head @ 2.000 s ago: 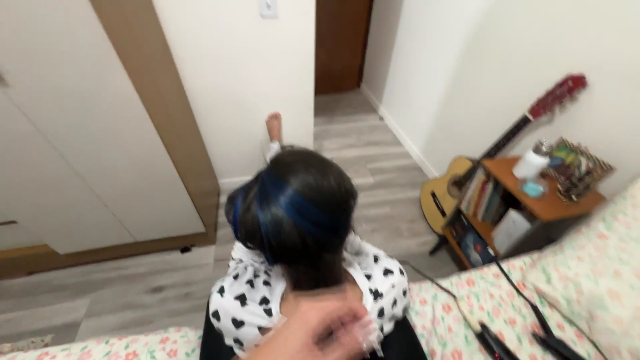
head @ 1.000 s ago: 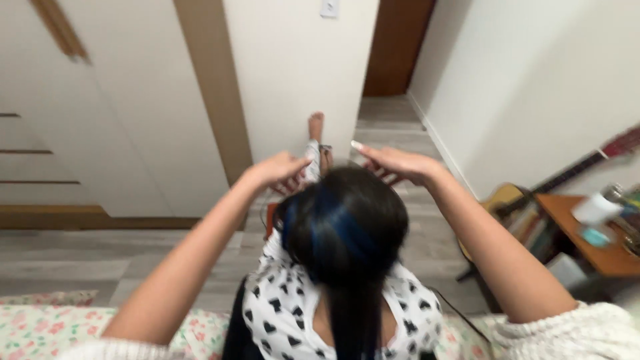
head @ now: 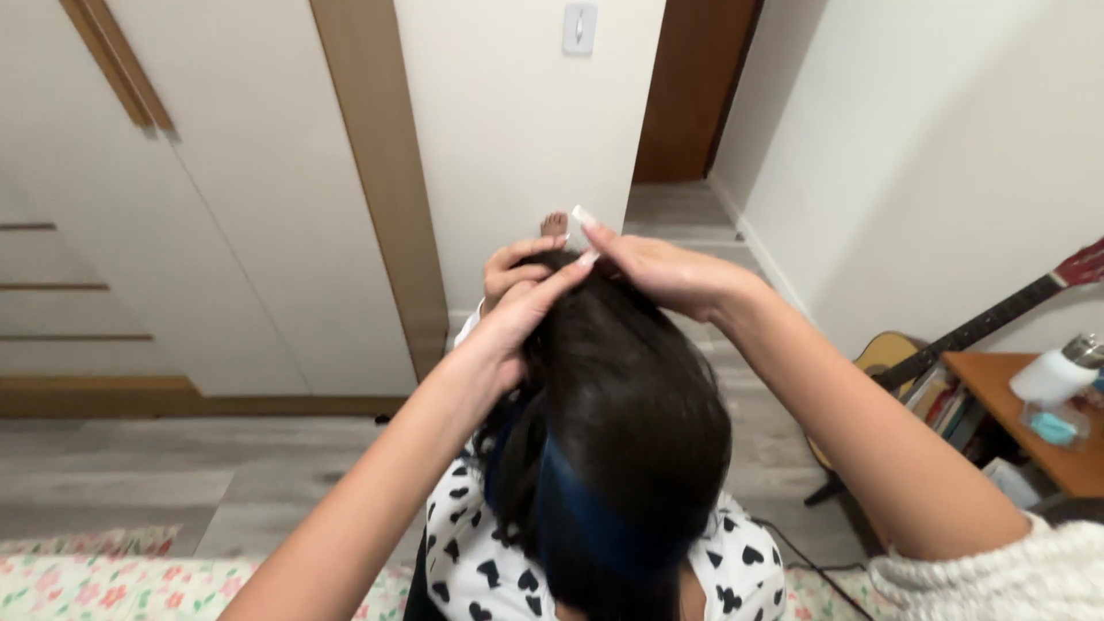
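A person in a white top with black hearts [head: 487, 552] sits facing away, with dark hair [head: 638, 388] that has blue streaks hanging down the back. My left hand [head: 522, 297] rests at the front left of the head, its fingers bent into the hair near the hairline. At the front right, my right hand [head: 660, 272] touches the hair, thumb raised and the other fingers hidden beneath the palm or in the hair. The thumbs of both hands come close together above the forehead. Whether strands are pinched between the fingers cannot be told.
Floral bedding [head: 112, 586] runs along the bottom edge. A white wardrobe [head: 250, 216] stands at left. At right are an acoustic guitar [head: 884, 358] and a wooden shelf unit [head: 992, 388] bearing a white bottle [head: 1056, 371]. A black cable [head: 798, 552] lies beside the person.
Both hands, apart in front of the head a second ago, have come together onto the hair at the front. Two seconds ago one hand was behind the person's neck.
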